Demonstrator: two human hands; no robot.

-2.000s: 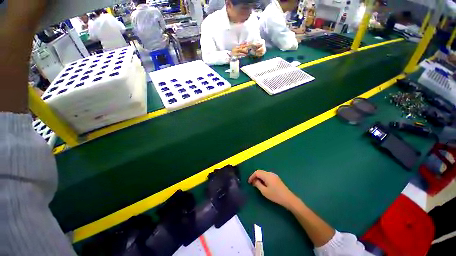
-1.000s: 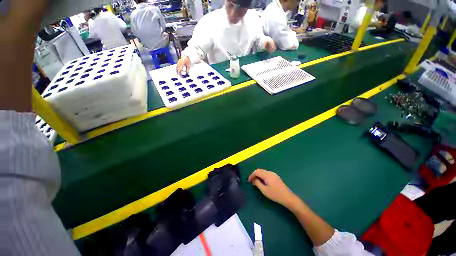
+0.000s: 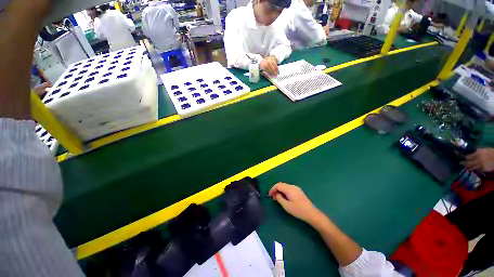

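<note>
My right hand [image 3: 291,199] rests on the green bench with its fingers loosely bent. It holds nothing that I can see. My left arm, in a grey sleeve, rises large and blurred along the left edge. Its hand is cut off at the top left. Several black housings [image 3: 244,208] lie overlapping in a row along the near yellow edge, left of my right hand and not touching it. White paper [image 3: 244,259] lies partly under them, with an orange-red stick [image 3: 221,265] on it. A narrow pale strip [image 3: 279,258] lies at the paper's right edge.
Grey-black oval pads [image 3: 379,123], a black device [image 3: 425,157], a pile of small metal parts [image 3: 441,112] and a red stool [image 3: 436,243] are at right. A neighbour's hand [image 3: 481,160] shows there. Across the belt [image 3: 216,146] are foam trays [image 3: 203,89], a dotted board [image 3: 303,81] and seated people.
The person opposite has moved a hand from the foam tray to the dotted board's left edge. A neighbour's hand has appeared at the right edge. My arms have hardly moved.
</note>
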